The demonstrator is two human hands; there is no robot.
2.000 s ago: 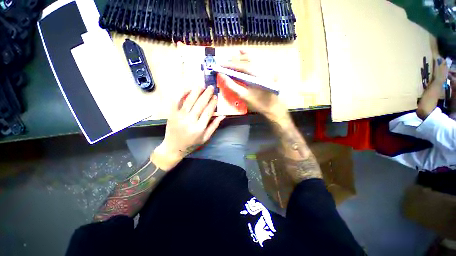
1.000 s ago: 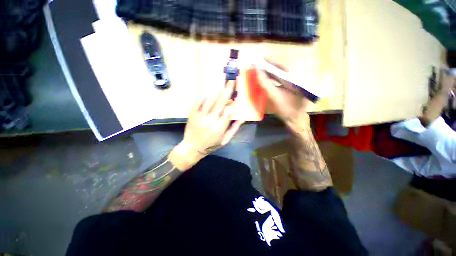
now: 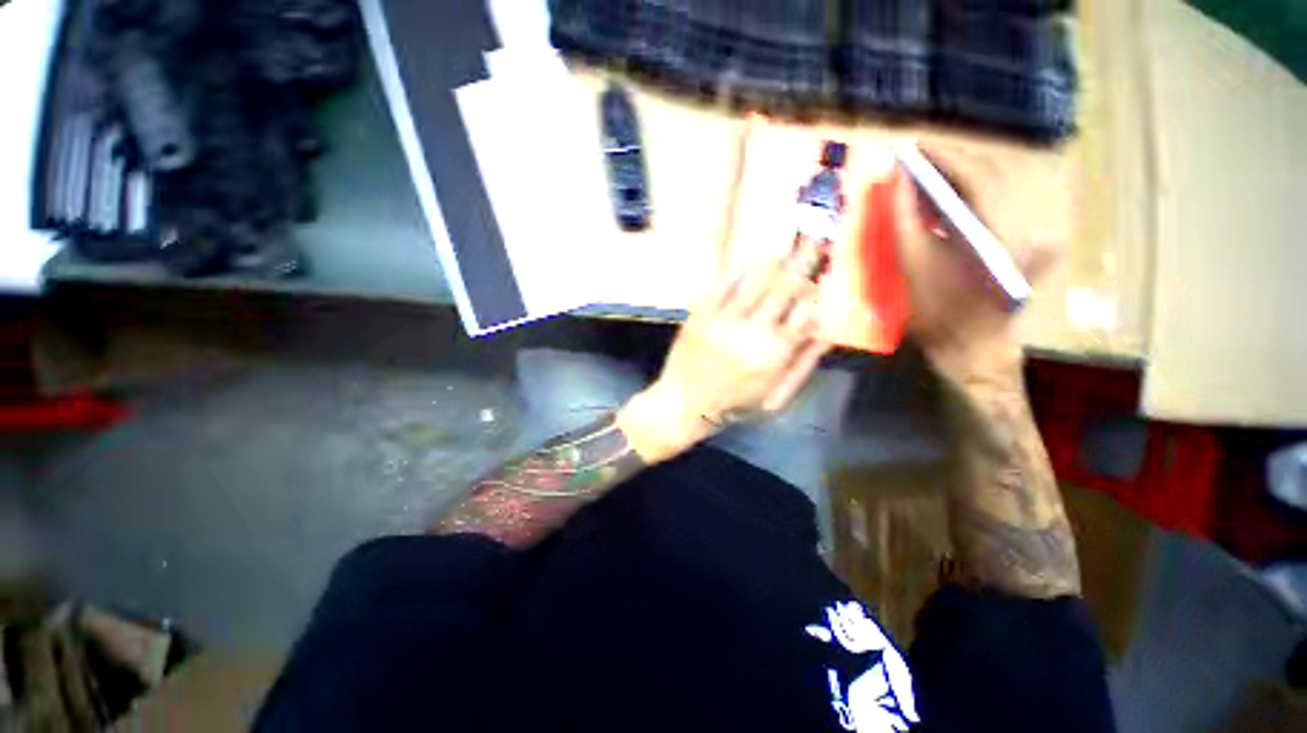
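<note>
The red-and-white fixture [image 3: 882, 294] lies on the cardboard in front of me, blurred. A small black part [image 3: 821, 201] lies on its white top. My left hand [image 3: 745, 337] rests flat with its fingertips on the near end of that part and the fixture. My right hand [image 3: 963, 279] is blurred at the fixture's right side and holds a slim white hand tool [image 3: 963, 222] with a dark end, tilted and apart from the part. A single black housing [image 3: 625, 158] lies to the left.
Packed rows of black housings [image 3: 817, 57] stand at the back. A black-and-white sheet [image 3: 452, 172] lies left of the single housing. A heap of black parts [image 3: 201, 129] is at far left. Cardboard boxes [image 3: 896, 537] and a red stool [image 3: 1147, 444] are below the bench edge.
The view has swung left, so the bench items appear further right and the heap has come into view. The tool's tip has moved away from the part, to its right. My left hand stays on the fixture.
</note>
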